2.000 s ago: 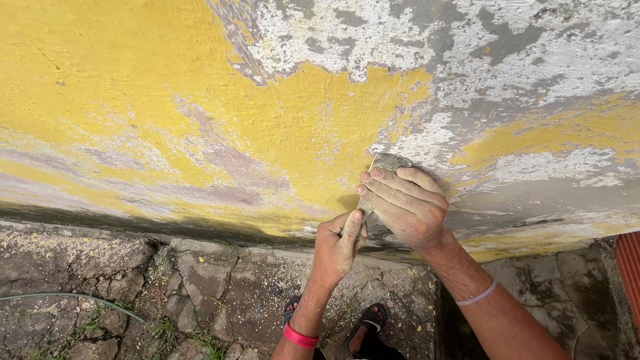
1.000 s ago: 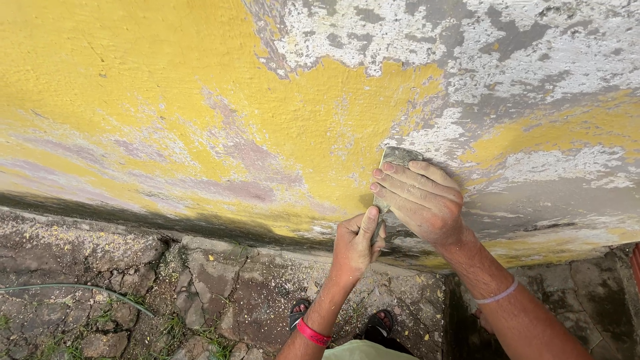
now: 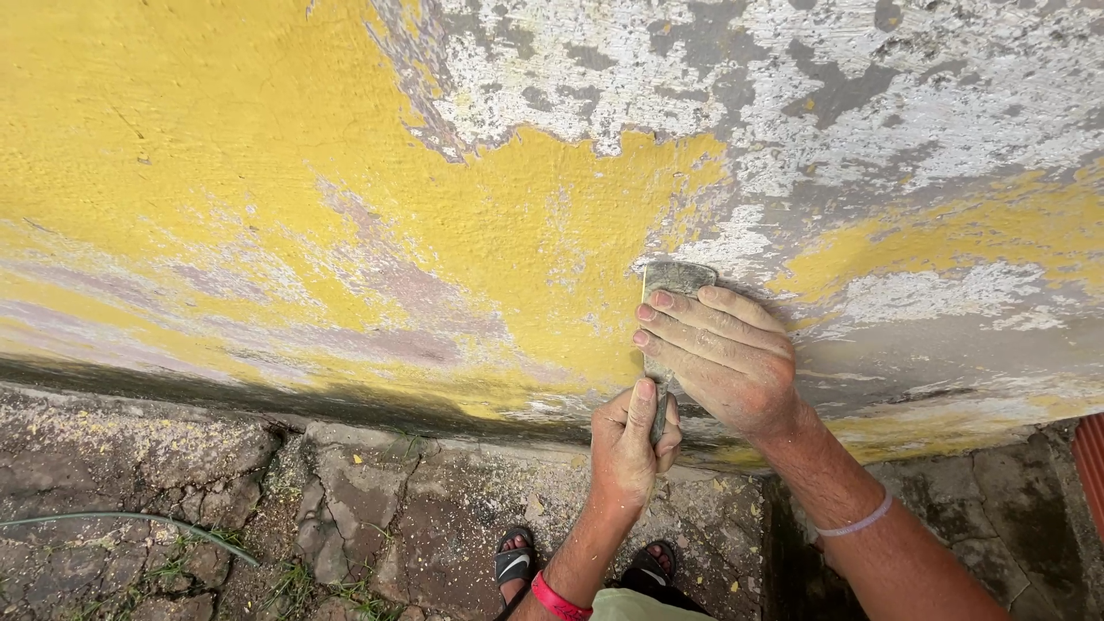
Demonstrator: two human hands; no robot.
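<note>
A paint scraper (image 3: 680,276) with a dusty metal blade lies against the wall (image 3: 517,233), whose yellow paint is partly worn away to white and grey layers. My left hand (image 3: 631,440), with a red wristband, is closed round the scraper's handle. My right hand (image 3: 729,354), dusty and with a pale band at the wrist, lies flat over the blade with its fingers pressing on it. The blade's upper edge shows above those fingertips; the rest of the blade is largely hidden.
Cracked stone paving (image 3: 362,500) strewn with paint flakes runs along the wall's foot. A thin green hose (image 3: 138,516) lies at the lower left among tufts of grass. My sandalled feet stand below. A red ribbed object (image 3: 1091,466) is at the right edge.
Both hands stay on the scraper, which remains against the same part of the wall near the edge of the yellow paint. The view has shifted slightly.
</note>
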